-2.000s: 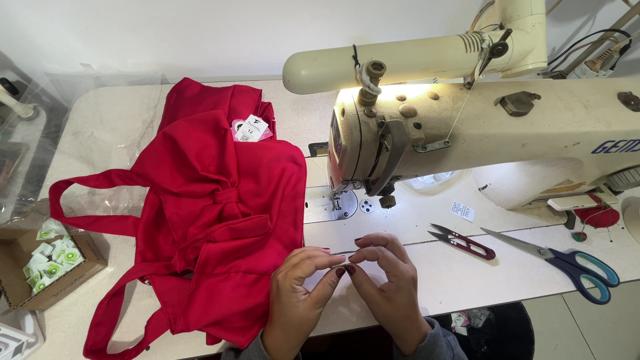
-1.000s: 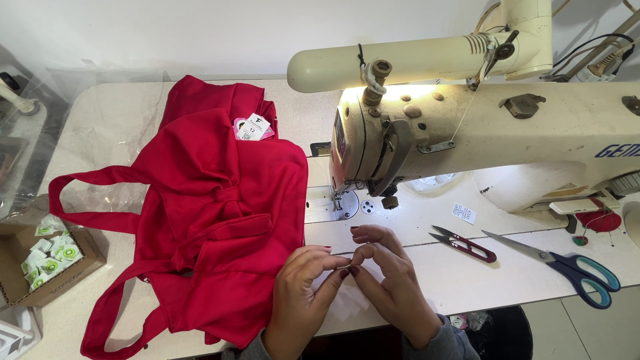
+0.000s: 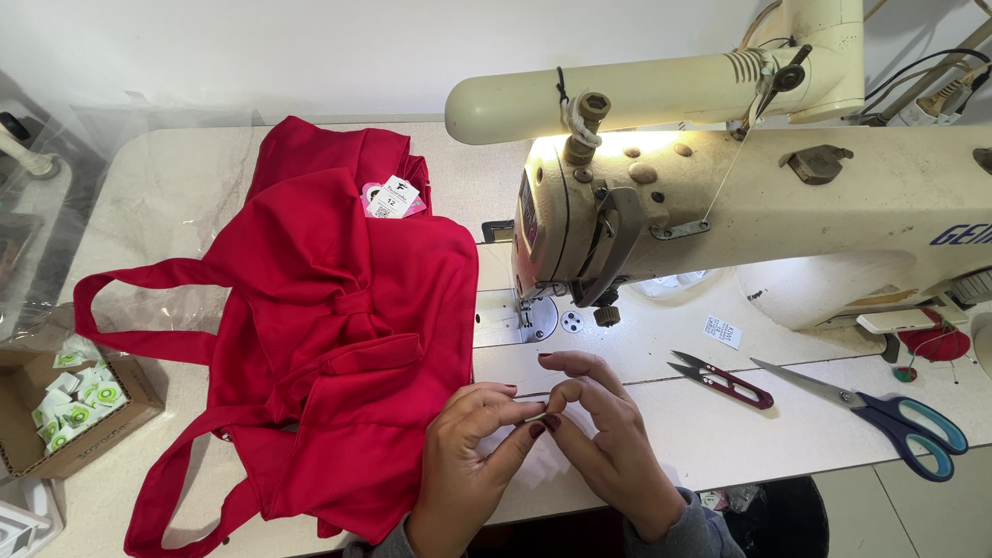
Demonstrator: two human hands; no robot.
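Observation:
My left hand (image 3: 474, 446) and my right hand (image 3: 601, 434) meet at their fingertips in front of the sewing machine (image 3: 581, 225). Both pinch one small pale strip (image 3: 536, 417), perhaps a fabric label; the fingers cover most of it. Left of my hands lies a red garment (image 3: 333, 310) with straps and a bow, and a white and pink hang tag (image 3: 394, 198) rests on its upper part. The machine's presser foot (image 3: 529, 322) is beyond my fingertips, with no fabric visible under it.
Red thread snips (image 3: 725, 380), blue-handled scissors (image 3: 876, 411) and a small printed label (image 3: 722, 332) lie to the right. A red pincushion (image 3: 934, 341) sits by the machine. At the left edge stands a cardboard box (image 3: 116, 434) of small labels. A dark bin (image 3: 790, 515) is below the table edge.
The small printed label on the table lies somewhat lower and more tilted than two seconds ago. My hands stay together around the small piece, with my fingers shifting slightly.

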